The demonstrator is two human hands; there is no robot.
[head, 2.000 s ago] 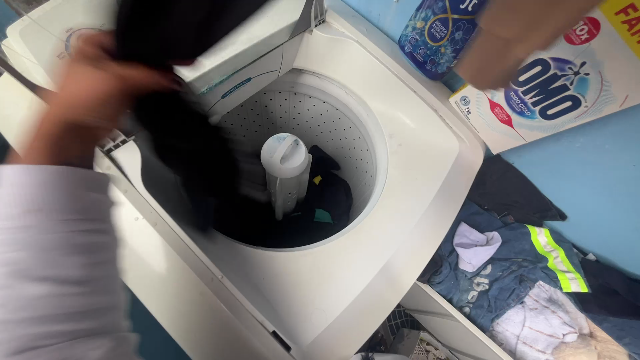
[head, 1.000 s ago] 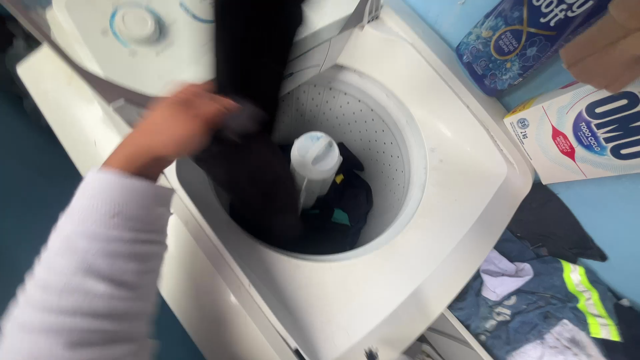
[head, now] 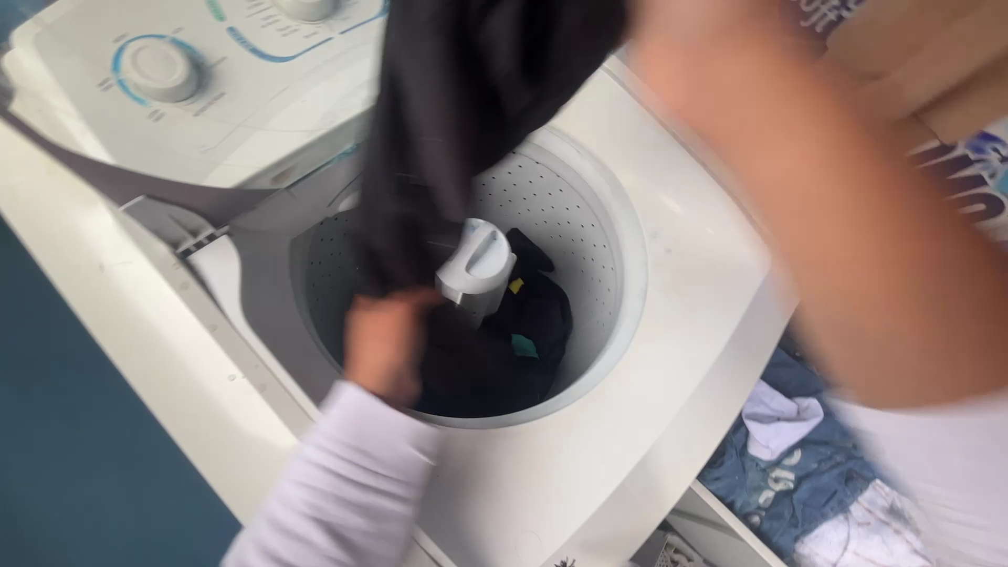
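A long black garment (head: 488, 87) hangs over the open drum of a top-loading washing machine (head: 551, 488). My left hand (head: 386, 342) is closed on its lower part at the drum's near left. At the upper right, my right hand (head: 669, 39) is at the garment's raised part; blur and the frame edge hide its fingers. Dark clothes with yellow and teal patches (head: 535, 315) lie in the drum around the white central agitator (head: 476, 260).
A control panel with knobs (head: 161, 69) is behind the drum. Blue clothes (head: 811, 457) and a light cloth (head: 780, 417) lie at lower right. A detergent box (head: 965, 181) and brown cardboard (head: 921, 63) stand at upper right, partly behind my right arm.
My right hand and forearm have come into view at the upper right, by the black garment. My left hand has moved down to the near left part of the drum. The view has shifted.
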